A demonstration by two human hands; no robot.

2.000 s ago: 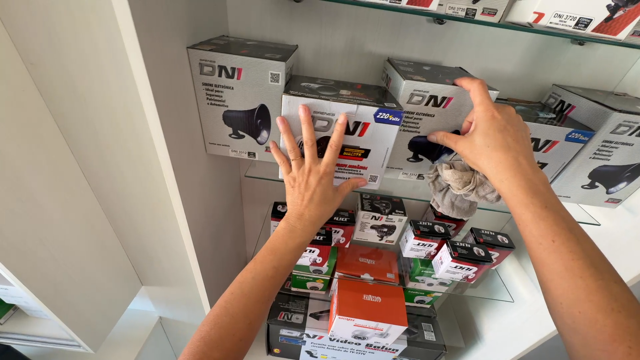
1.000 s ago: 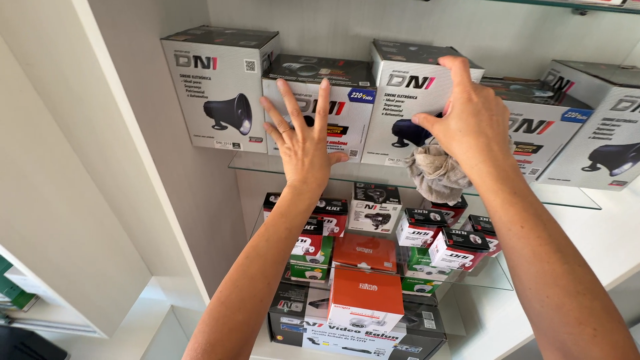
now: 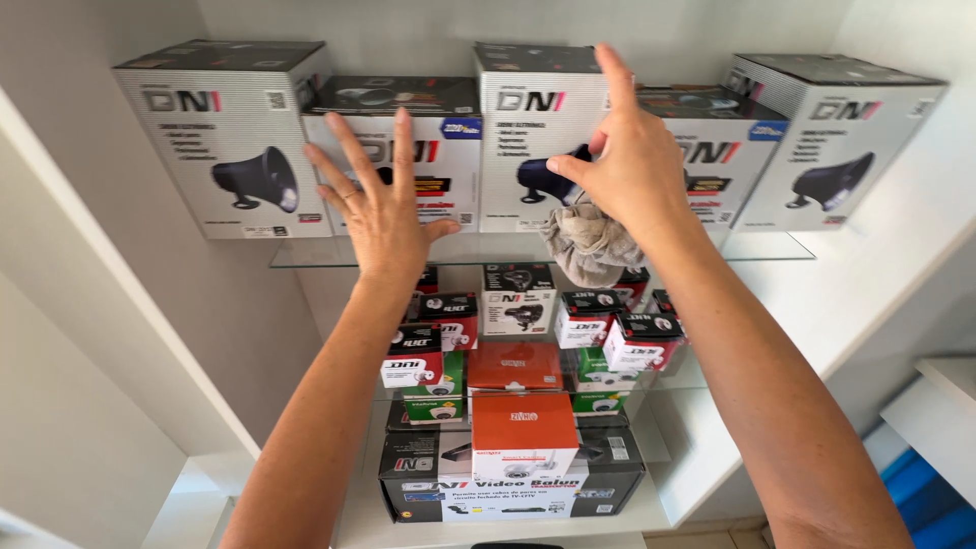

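Observation:
My left hand (image 3: 381, 198) lies with fingers spread against the front of a shorter DNI siren box (image 3: 450, 175). My right hand (image 3: 640, 164) has its thumb and index finger apart beside a taller siren box (image 3: 511, 168); its lower fingers hold a crumpled grey-beige cloth (image 3: 591, 240), which hangs below the palm. Behind that hand stands another shorter siren box (image 3: 724, 152), partly hidden. Taller siren boxes stand at the left end (image 3: 221, 168) and the right end (image 3: 846, 152) of the row, the right one turned at an angle.
The row stands on a glass shelf (image 3: 503, 248). Small red and black DNI boxes (image 3: 412, 358) and a small white box (image 3: 518, 301) stand lower down, with green camera boxes, orange boxes (image 3: 526, 427) and a wide Video Balun box (image 3: 511, 488). White cabinet walls (image 3: 206, 252) flank the shelves.
The left-hand shorter box and the tall middle box stand further back, more in line with the row, than two seconds ago. The cloth stays in my right hand. The view has shifted.

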